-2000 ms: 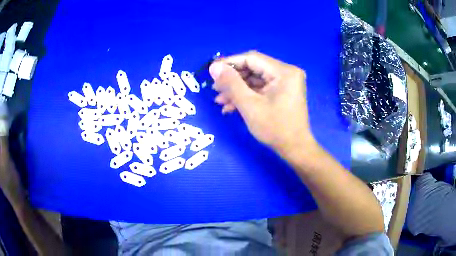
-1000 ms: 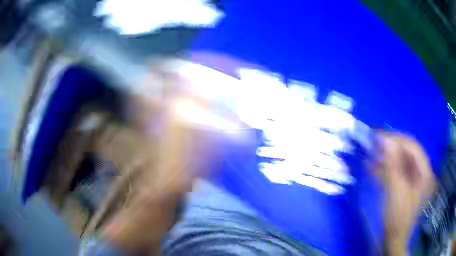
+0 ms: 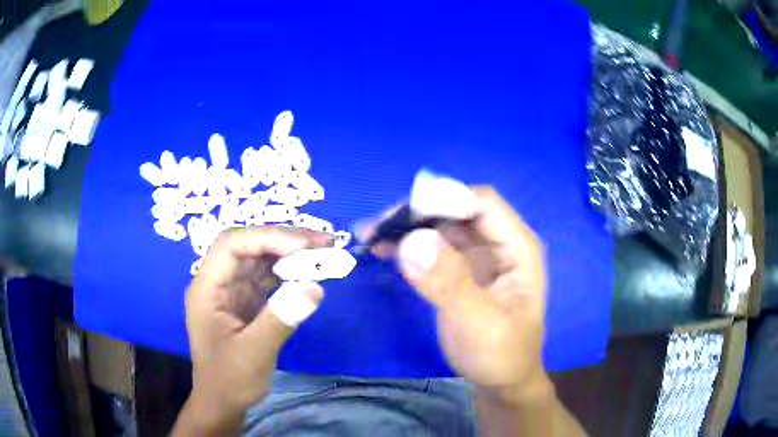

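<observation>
My left hand point(image 3: 243, 311) holds a white oval plate point(image 3: 314, 265) between thumb and fingers, over the lower middle of the blue sheet. Its thumb has a white covering. My right hand point(image 3: 478, 282) pinches dark pins point(image 3: 403, 226) with their tips pointing at the plate's right end; whether they touch is too blurred to tell. A white covering is on a right fingertip. A loose pile of white oval plates point(image 3: 230, 188) lies on the blue sheet, left of centre, partly hidden by my left hand.
White housings point(image 3: 51, 124) lie on the dark bench at left. A clear bag of dark pins point(image 3: 644, 145) lies right of the blue sheet point(image 3: 426, 85). Beyond it stands a cardboard tray point(image 3: 740, 171) with white pieces. A lower carton point(image 3: 723, 367) at bottom right holds white pieces.
My left hand has come in over the sheet with a plate. My right hand has moved down toward it, still holding dark pins. The camera swung left and back between the frames.
</observation>
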